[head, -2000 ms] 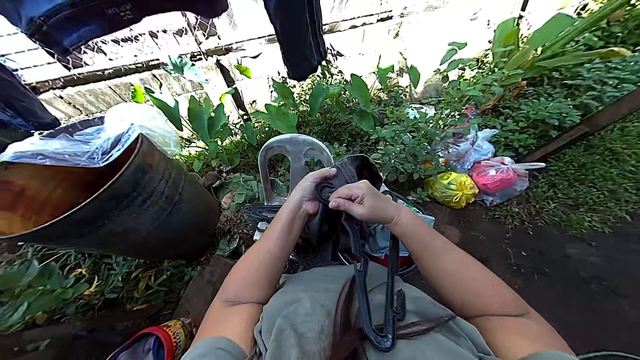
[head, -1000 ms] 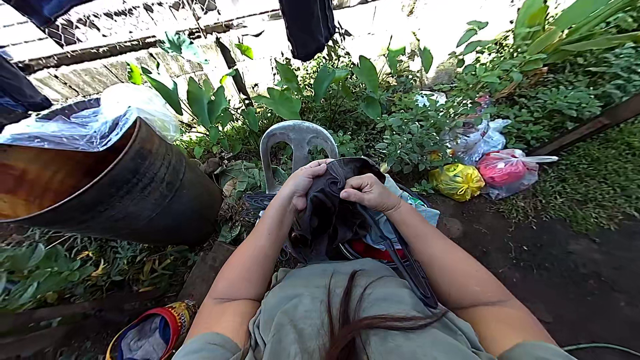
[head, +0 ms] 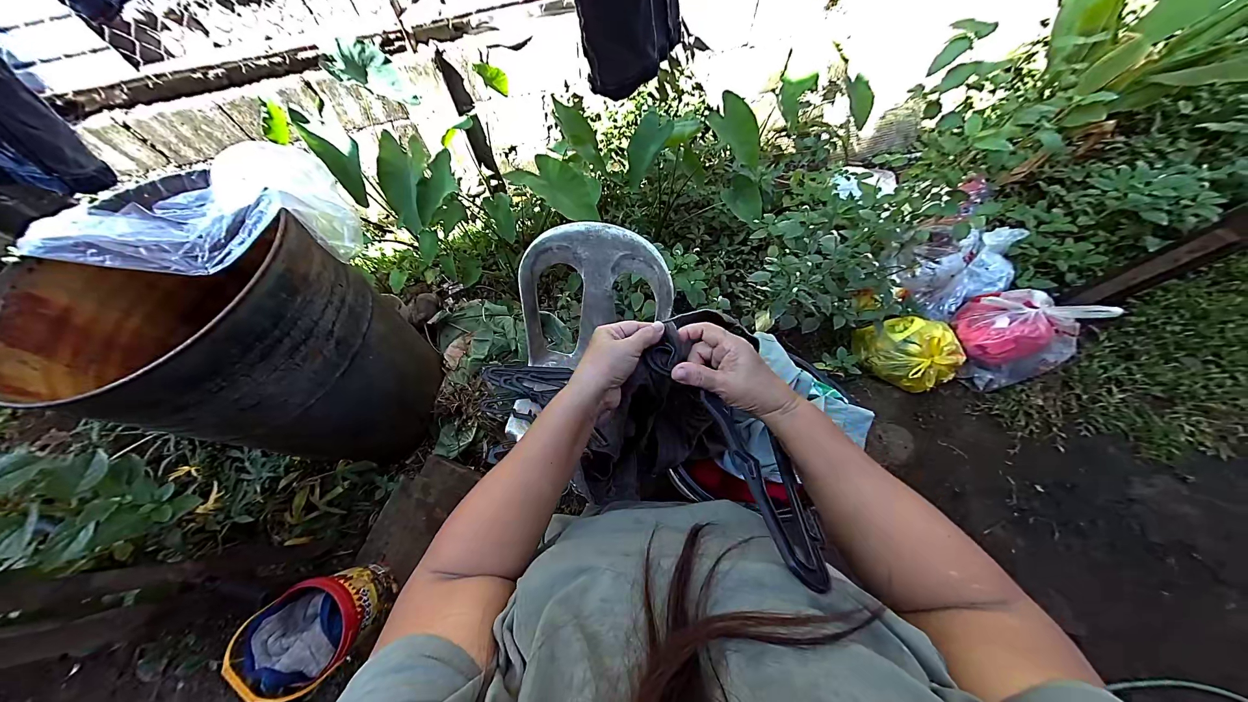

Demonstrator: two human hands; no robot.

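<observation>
A dark cloth garment [head: 651, 429] hangs bunched between my hands, its upper edge pinched by both. My left hand [head: 616, 363] grips the fabric on one side, and my right hand [head: 733, 369] holds it on the other. Black plastic hangers [head: 770, 497] dangle below my right hand against my shirt; how they are held is hidden. Just beyond my hands stands a grey plastic chair [head: 597, 255], with more dark hangers [head: 526, 382] at its left side. Light blue cloth [head: 843, 414] and something red lie behind the garment, partly covered.
A rusty metal drum [head: 322, 361] topped with clear plastic [head: 166, 234] stands at left. A small container [head: 356, 595] holding cloth sits lower left. Tied yellow [head: 909, 353] and pink [head: 999, 327] bags rest at right. Dark trousers [head: 629, 44] hang above leafy plants.
My hands have shifted along the garment, and its edge is now bunched between them. The hangers hang lower over my shirt than a second ago.
</observation>
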